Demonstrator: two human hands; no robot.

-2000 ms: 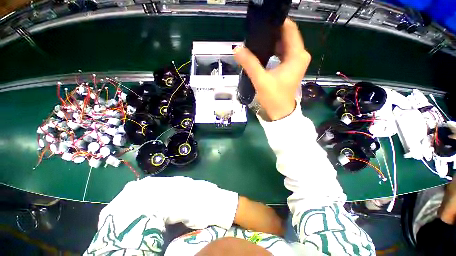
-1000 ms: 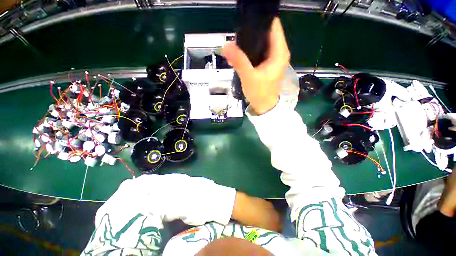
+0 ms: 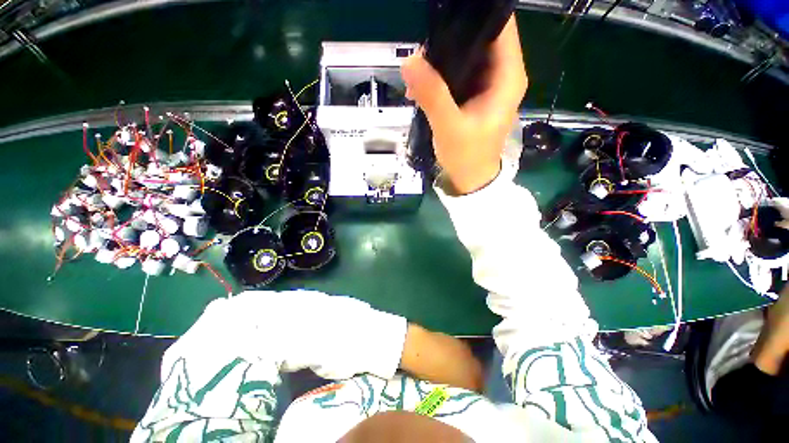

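My right hand (image 3: 474, 121) is closed around a thick black electric screwdriver (image 3: 463, 43), held roughly upright at the right side of the white-grey screw feeder (image 3: 355, 121). The screwdriver's top is cut off by the upper picture edge and its tip is hidden behind my hand and the feeder. My left hand (image 3: 445, 356) lies low across my body at the bench's front edge; its fingers are blurred and hidden, so what it holds cannot be seen. Black round housings (image 3: 307, 240) with yellow-ringed centres cluster left of the feeder.
A heap of small white-silver motors (image 3: 138, 208) with red wires lies far left. Wired black assemblies (image 3: 606, 251) and white plastic shells (image 3: 714, 216) lie right on the green bench (image 3: 389, 294). A neighbour's arm (image 3: 772, 346) shows at the right edge. A metal rail runs behind.
The view has shifted slightly, so the bench sits higher in the picture. My right hand still grips the screwdriver, having moved a little left and then back right. My left arm stays low.
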